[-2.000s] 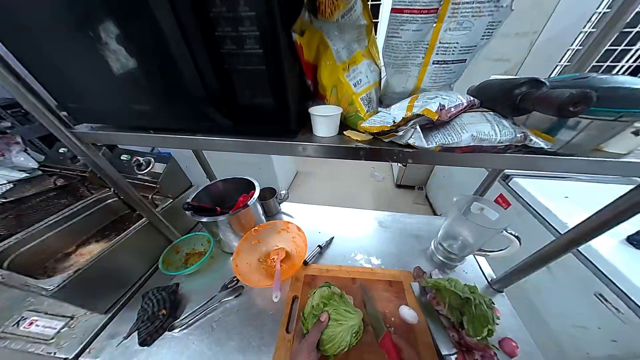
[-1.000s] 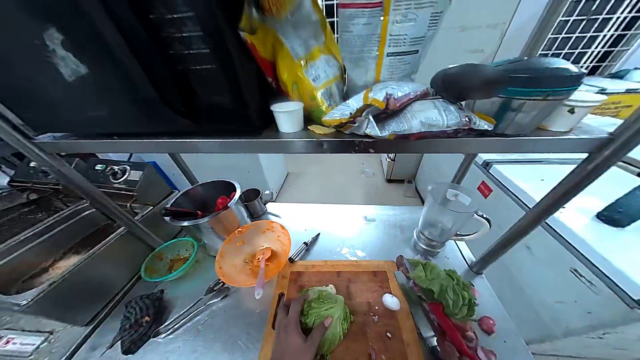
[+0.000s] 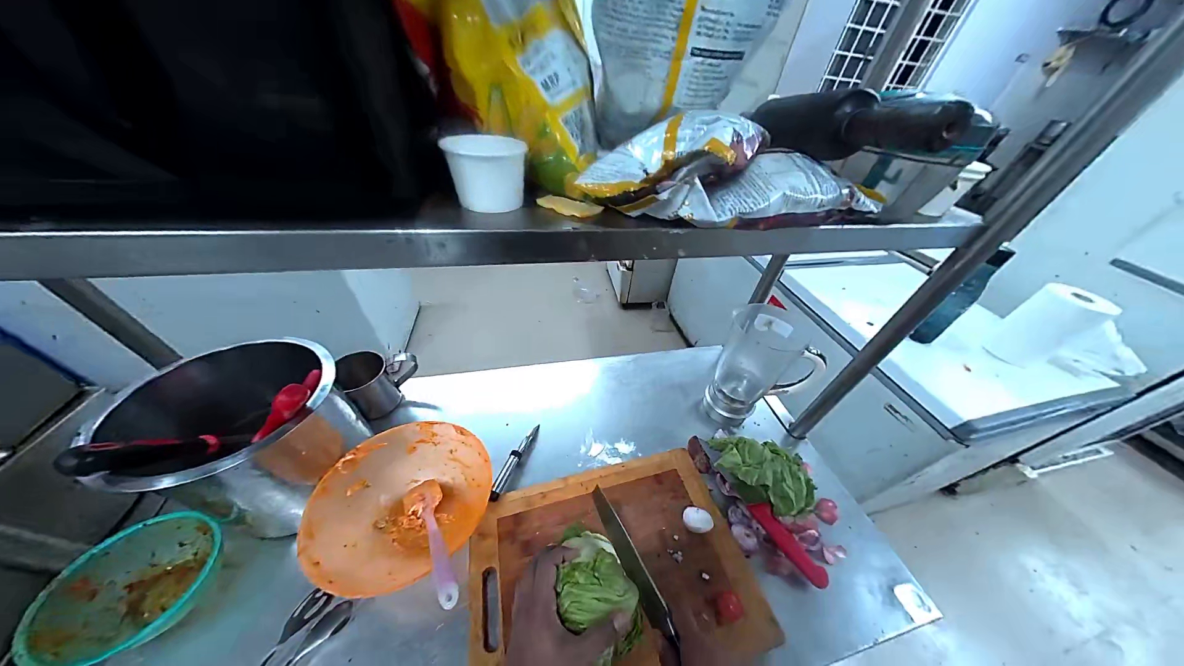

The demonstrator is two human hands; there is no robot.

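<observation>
My left hand [image 3: 541, 606] holds a head of lettuce [image 3: 592, 587] on the wooden cutting board [image 3: 731, 569]. A knife [image 3: 631, 560] lies across the board just right of the lettuce, blade tip pointing away; my right hand [image 3: 708, 650], mostly cut off by the bottom edge, is at its handle end. A small white egg-like piece [image 3: 697, 520] and a small red piece [image 3: 728, 607] are on the board's right part. Right of the board, a red handle [image 3: 788, 546] rests on peeled pink onions [image 3: 743, 527] beside loose lettuce leaves [image 3: 763, 472].
An orange-stained plate [image 3: 361, 518] with a pink-handled spoon, a steel pot [image 3: 277, 490], a green bowl [image 3: 199, 578] and tongs [image 3: 319, 629] stand at left. A glass jug [image 3: 740, 370] stands behind right. A steel shelf [image 3: 370, 250] with packets and a white cup [image 3: 486, 176] crosses above.
The red-handled knife lay on the board two seconds ago; its handle is now over the onions at right. A different knife is now on the board. My left hand stays on the lettuce.
</observation>
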